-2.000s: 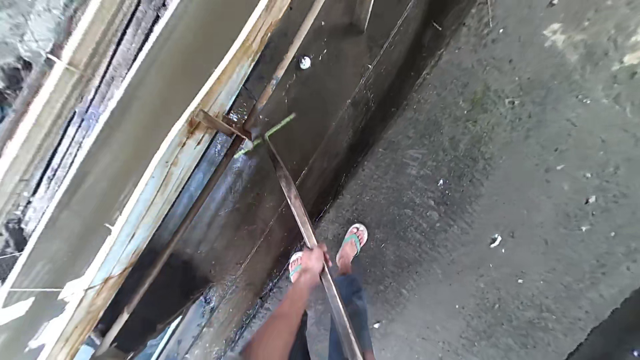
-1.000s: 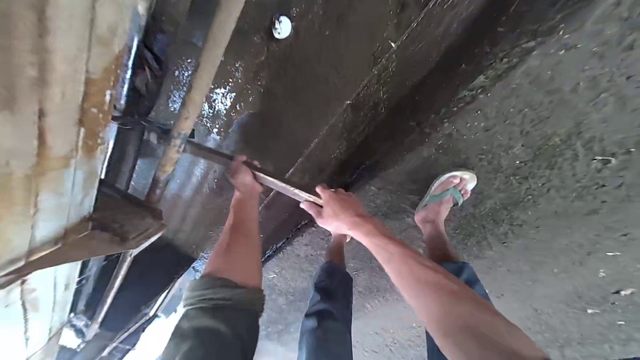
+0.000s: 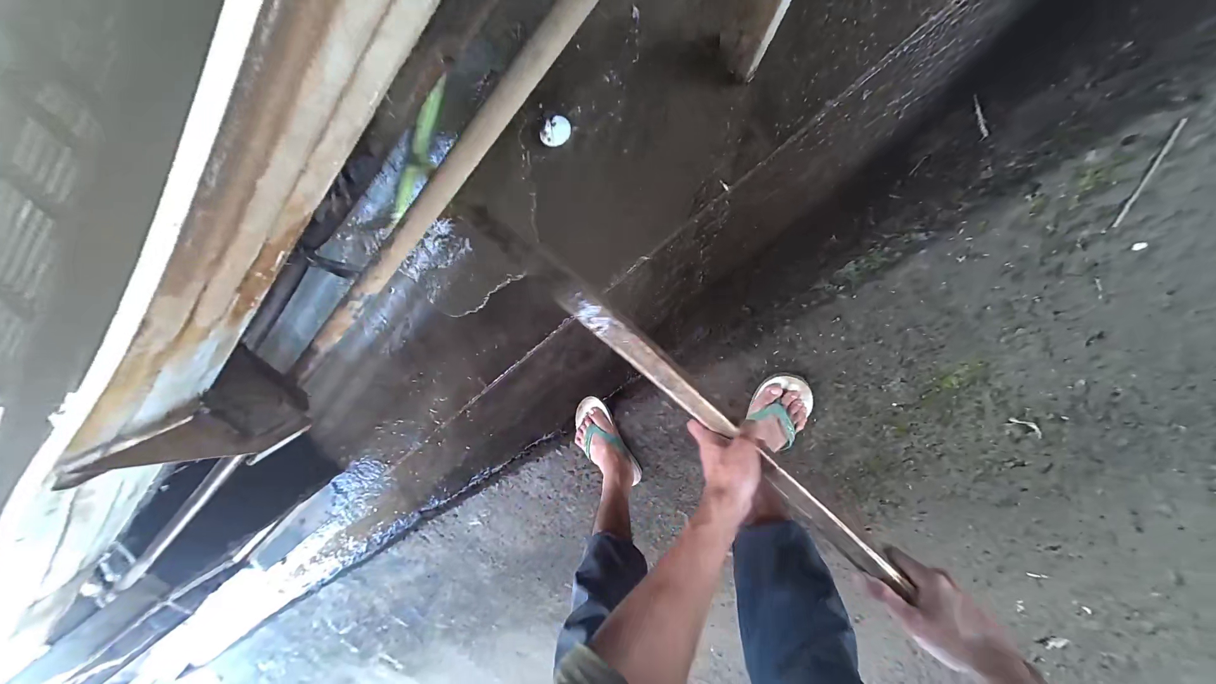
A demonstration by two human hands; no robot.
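A long, narrow wooden board (image 3: 655, 361) runs slantwise from the dark wet ledge down to the lower right. My left hand (image 3: 730, 465) grips it near the middle, just above my feet. Around its near end, at the lower right, my right hand (image 3: 926, 598) is closed, slightly blurred. The board's far end is dim and blurred over the ledge, close to a long round pole (image 3: 465, 157). A green strip (image 3: 418, 157) lies behind that pole.
A rusty, pale beam (image 3: 275, 180) runs along the left, with a brown bracket (image 3: 237, 408) below it. A small white round object (image 3: 555, 130) lies on the wet ledge (image 3: 646, 190). My sandalled feet (image 3: 781, 408) stand on rough concrete beside the ledge's edge.
A second ago both hands were close together on the board; now my right hand is farther down at its near end. The board's far end has come away from the bracket area.
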